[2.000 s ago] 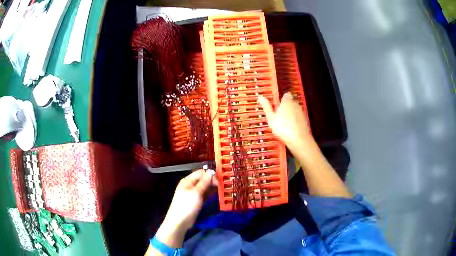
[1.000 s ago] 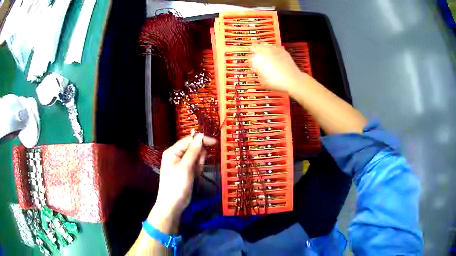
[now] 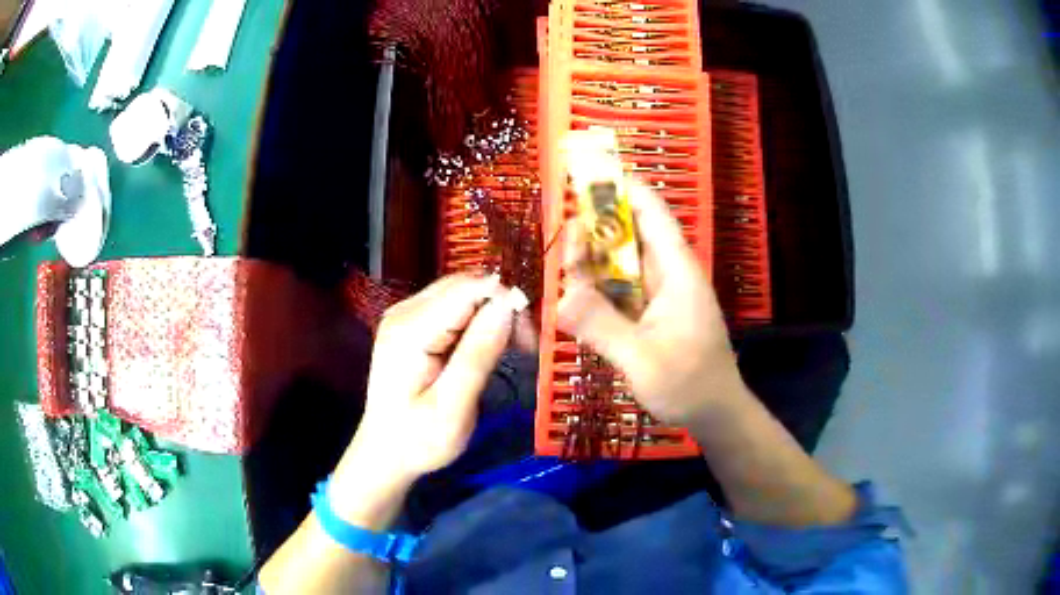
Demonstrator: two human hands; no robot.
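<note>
My right hand holds a narrow yellow-orange circuit board with a pale end, upright above the rack and slightly blurred. My left hand, with a blue wrist strap, pinches a small white plug between thumb and fingertips, left of the rack. The orange slotted rack lies across the black bin, with rows of boards in it and dark-red wires hanging over its near part.
The black bin holds more orange racks and bundled dark-red wires with white plugs. On the green bench at left are pink-red bubble wrap, small green circuit boards and a white device.
My right hand has come back from the far part of the rack and now holds up a yellow-orange board. My left hand stays left of the rack. The view has shifted.
</note>
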